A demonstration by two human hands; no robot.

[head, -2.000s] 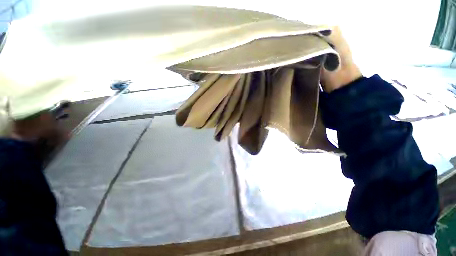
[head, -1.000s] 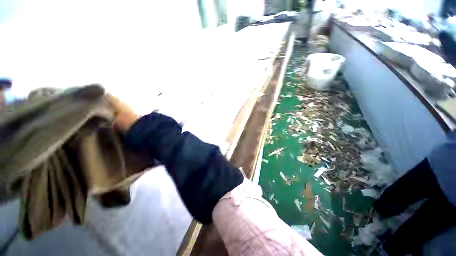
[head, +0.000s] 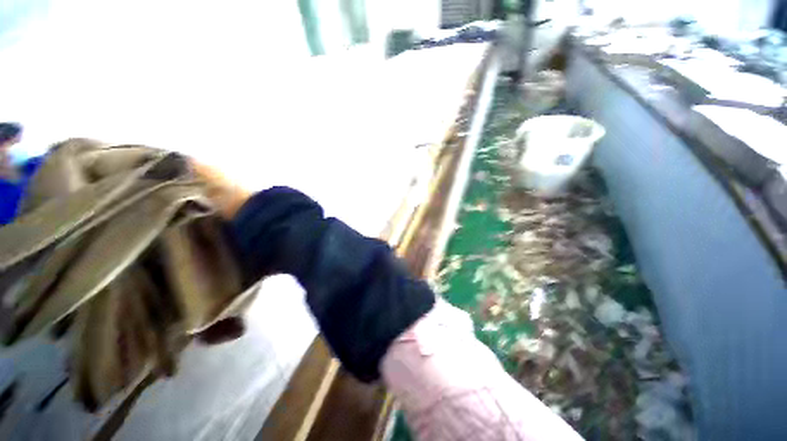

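Note:
My right hand [head: 217, 188], in a dark cuff over a pink sleeve, is shut on the tan-brown bunched fabric end [head: 112, 250] at the left. The fingers are mostly hidden by the cloth. The fabric hangs in thick folds with pale edges above white sheets [head: 250, 370] on the table. Dark gaps show between the sheets at the bottom left. My left hand is not in view. The picture is blurred and the far sheets are overexposed.
The brown table edge [head: 431, 232] runs away from me. Right of it is a green floor [head: 475, 245] littered with scraps, with a white bin [head: 557, 153]. A neighbouring table [head: 682, 215] with a pale side stands at the right. A person in blue [head: 13, 185] shows at the left edge.
My view has turned right, from the sheets to the aisle. The bunched fabric stays in my right hand, now at the left of the picture. The person's leg at the lower right has gone from view.

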